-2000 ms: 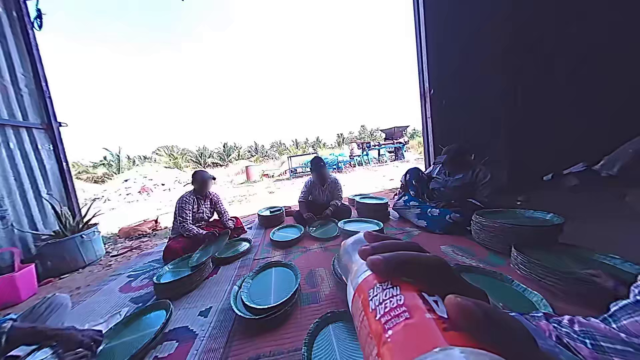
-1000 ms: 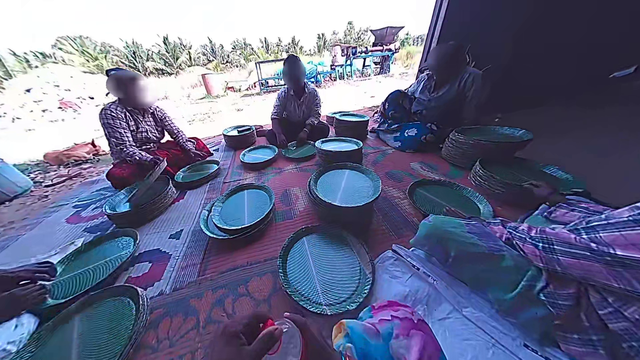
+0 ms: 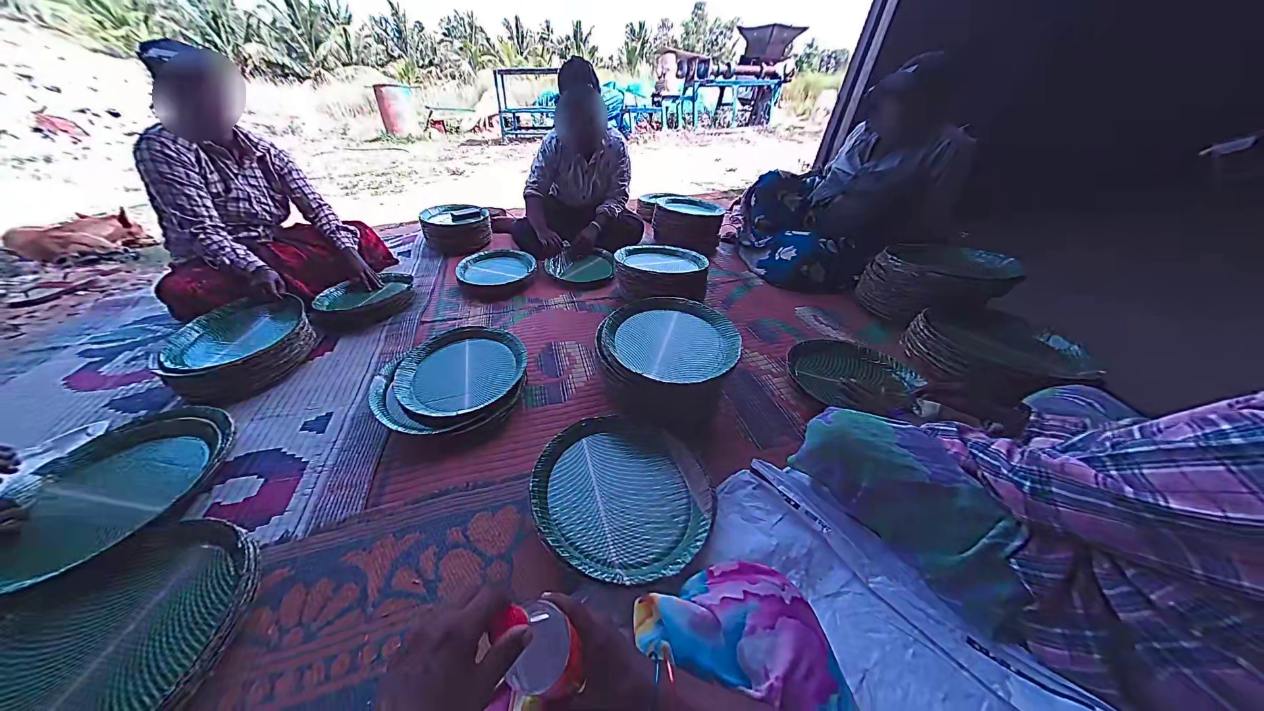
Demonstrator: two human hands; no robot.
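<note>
Low at the bottom edge, my left hand and my right hand close around a bottle with a red label; its lower part is cut off by the frame. The fingers of my left hand touch something small and red, perhaps the cap. Just beyond my hands a round green leaf-patterned plate lies on the mat. Behind it stands a tall stack of such plates, with a smaller stack to its left. Multicoloured cloth lies beside my right hand.
People sit around the woven mat with plate stacks; one person handles plates at left, another at centre back. At right are a person's plaid-clothed body and a white sack. More large plates lie at lower left.
The view has tipped down. Two seconds ago one hand held the bottle up close, its label facing me; now it is low, between both hands.
</note>
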